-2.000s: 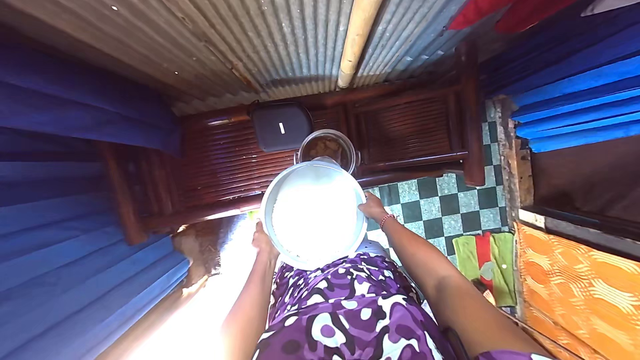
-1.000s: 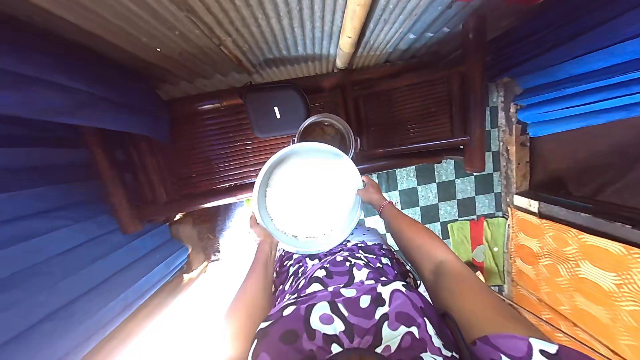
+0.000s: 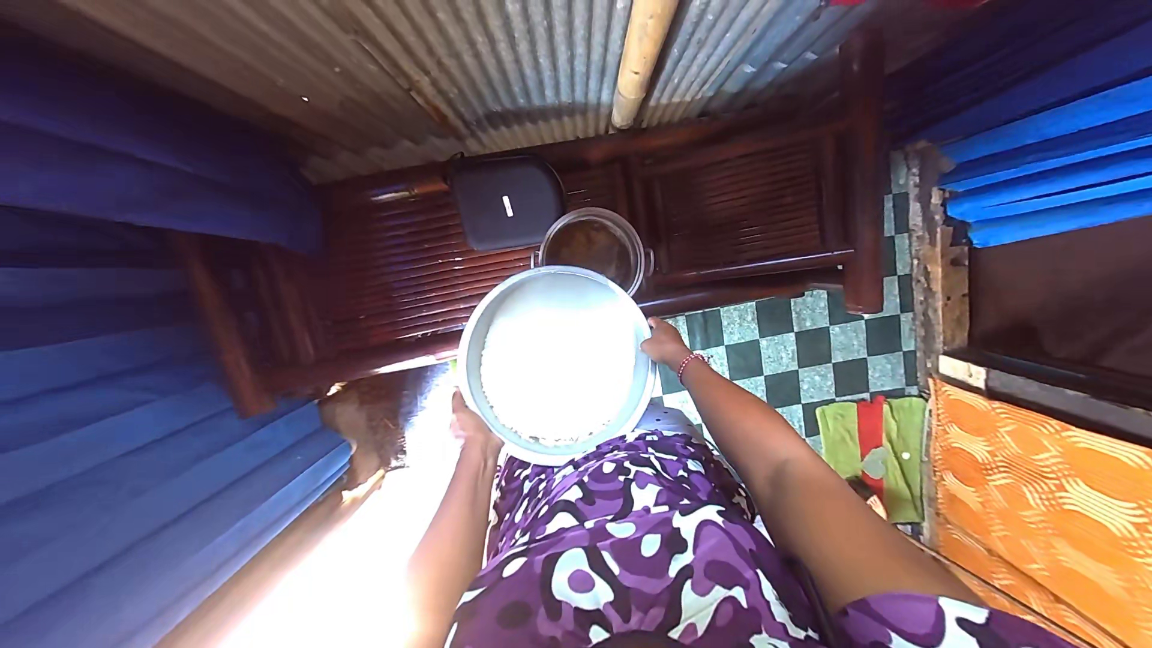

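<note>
A round, light metal basin (image 3: 644, 387) is held over my lap, with my left hand (image 3: 472, 427) gripping its left side and my right hand (image 3: 666, 344) gripping its right rim. White grains, which look like rice (image 3: 558, 360), cover its bottom; bright light washes out most of them. Just beyond the basin, a pot with side handles (image 3: 594, 241) rests on the brown slatted bench, partly hidden by the basin. Its inside looks brown, and the contents are unclear. My fingers under the basin are hidden.
A dark zippered case (image 3: 506, 202) lies on the slatted bench (image 3: 405, 261), left of the pot. Blue curtains (image 3: 162, 450) hang at the left. A green and red cloth (image 3: 871, 450) lies on the checkered floor (image 3: 765, 351). A bamboo pole (image 3: 643, 58) crosses the corrugated metal wall.
The basin, in both hands, has moved a little back from the pot toward my body, so more of the pot's opening shows than two seconds ago. Both hands keep their hold.
</note>
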